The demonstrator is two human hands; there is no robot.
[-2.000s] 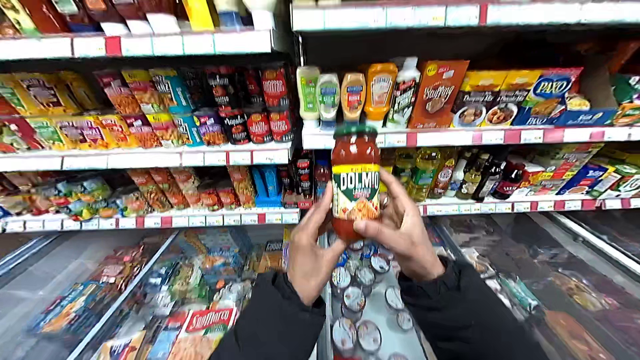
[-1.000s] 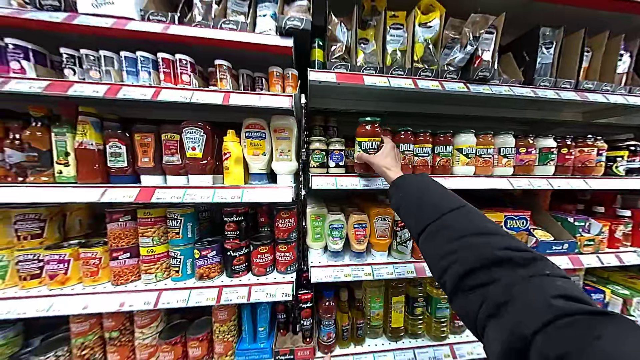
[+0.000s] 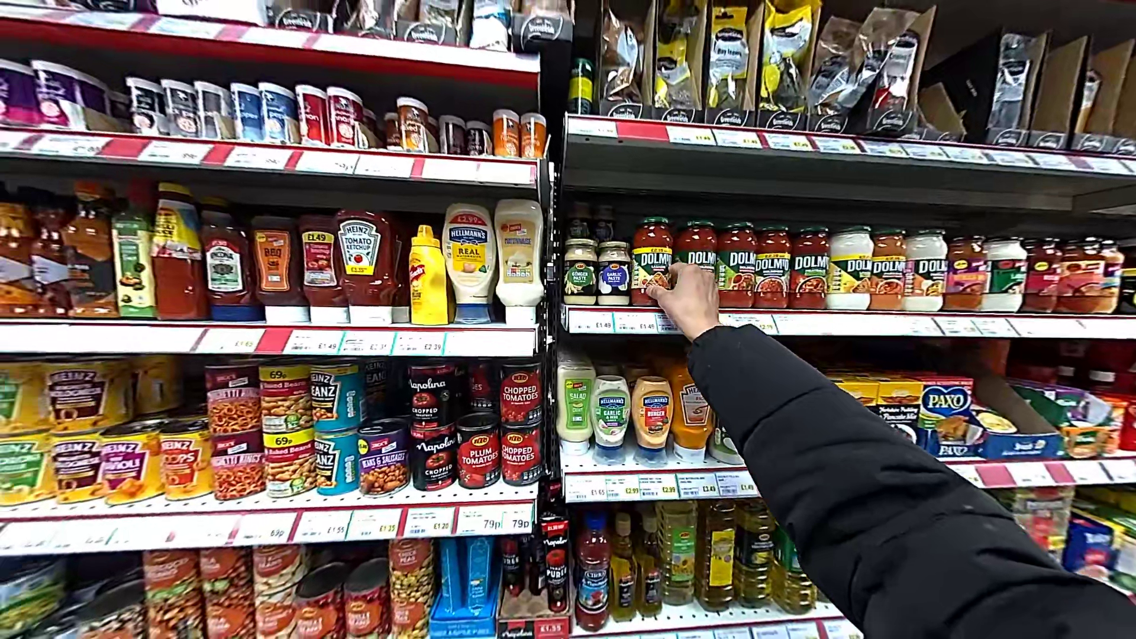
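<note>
My right hand (image 3: pixel 686 300) reaches out at shelf height in a black padded sleeve. Its thumb and fingers are on the lower right side of a Dolmio sauce jar (image 3: pixel 650 257) with a green lid, which stands upright at the left end of the Dolmio row. Small paste jars (image 3: pixel 613 273) stand just left of it. Further red Dolmio jars (image 3: pixel 736 266) stand to the right, one partly behind my fingers. How far the fingers wrap around the jar is partly hidden. My left hand is out of view.
A shelf edge with price labels (image 3: pixel 852 323) runs below the jars. Squeezy sauce bottles (image 3: pixel 652 413) stand under my wrist, with oil bottles (image 3: pixel 715 555) lower down. An upright divider separates the left bay of ketchup bottles (image 3: pixel 358 262) and food tins (image 3: pixel 520 390).
Two seconds ago both hands held a Dolmio jar low in front of me. My left hand has gone from view, and my right hand is now at a jar on the shelf. The view has shifted.
</note>
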